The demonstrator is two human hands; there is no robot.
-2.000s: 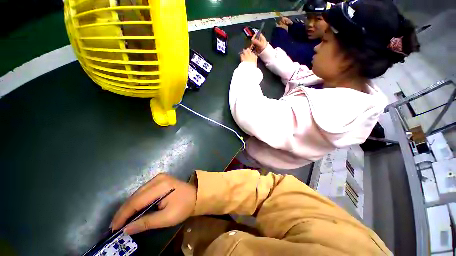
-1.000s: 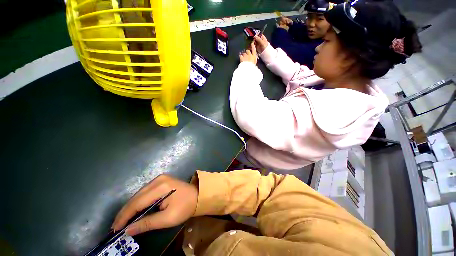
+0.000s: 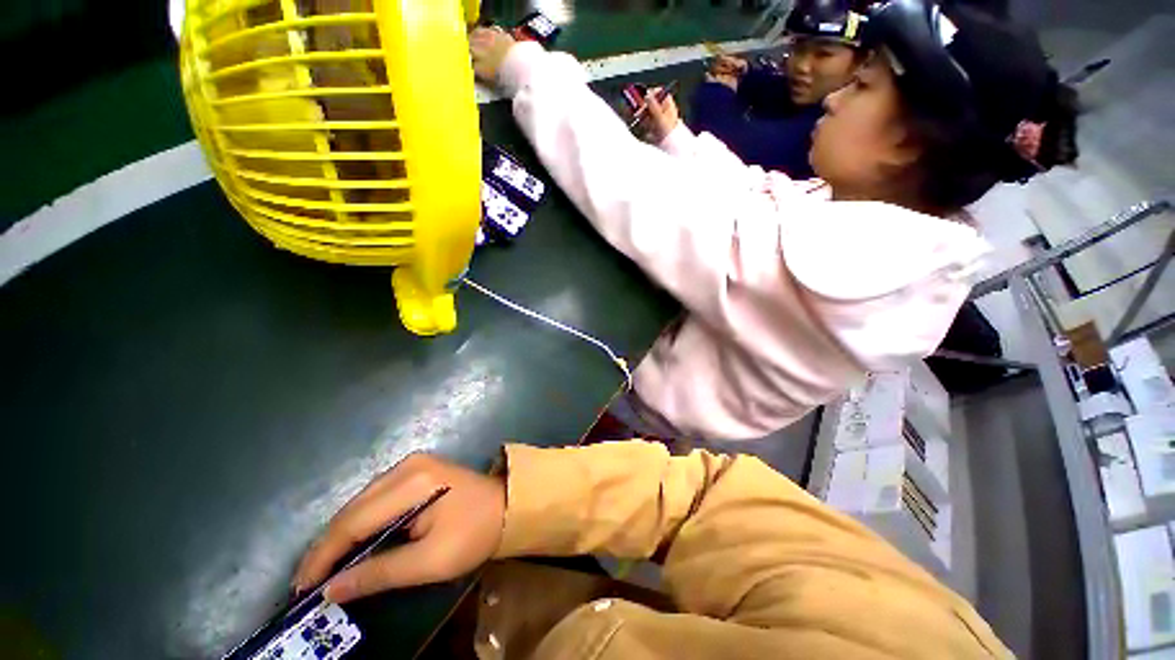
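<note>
My right hand, bare below a tan sleeve, lies low in the view and holds thin dark tweezers between thumb and fingers. The tweezers slant down to the left over a phone unit. The unit shows a white board with dark blue patches, and the picture's bottom edge cuts it off. The tweezer tips are too unclear to tell whether they touch it. My left hand is not in view.
A yellow desk fan stands on the dark green bench, with a white cord running to the bench edge. Waiting units lie beside the fan. A person in a pink top sits to the right, another person beyond.
The neighbouring person's arm now stretches past the fan to the belt with a dark unit at the hand; the red-ended unit is gone from the bench there. My right hand has barely moved.
</note>
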